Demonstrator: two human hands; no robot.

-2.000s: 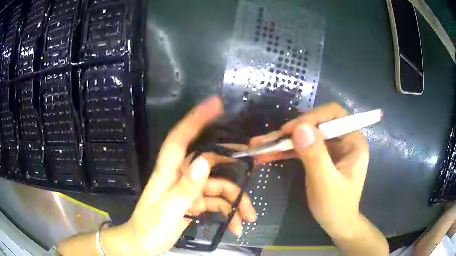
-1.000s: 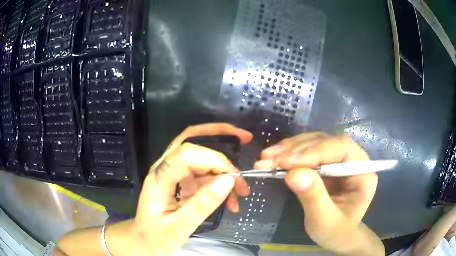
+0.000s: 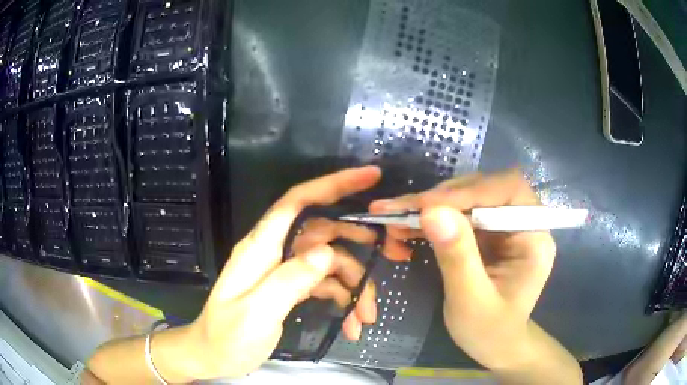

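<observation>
My left hand [image 3: 260, 274] holds a thin black frame [image 3: 364, 295] at the lower centre, with fingers behind it and showing through its opening. My right hand [image 3: 490, 263] holds tweezers with a white handle [image 3: 527, 218] like a pen. The metal tips point left and lie at the frame's top bar; whether they hold a piece is too small to tell. A clear carrier sheet [image 3: 482, 83] with rows of dark dots lies beyond the hands. Its lower part, with small pale dots, shows between my hands.
A black ribbed tray [image 3: 214, 150] fills the left. A smartphone [image 3: 624, 83] lies at the upper right. Another black tray [image 3: 670, 263] is cut off at the right edge. Another person's arm [image 3: 667, 342] shows at the lower right. Dark green surface lies underneath.
One second ago the tweezer tips were at my left thumb and fingertip; now they are at the frame's top bar. The left index finger has lifted and the frame is more exposed.
</observation>
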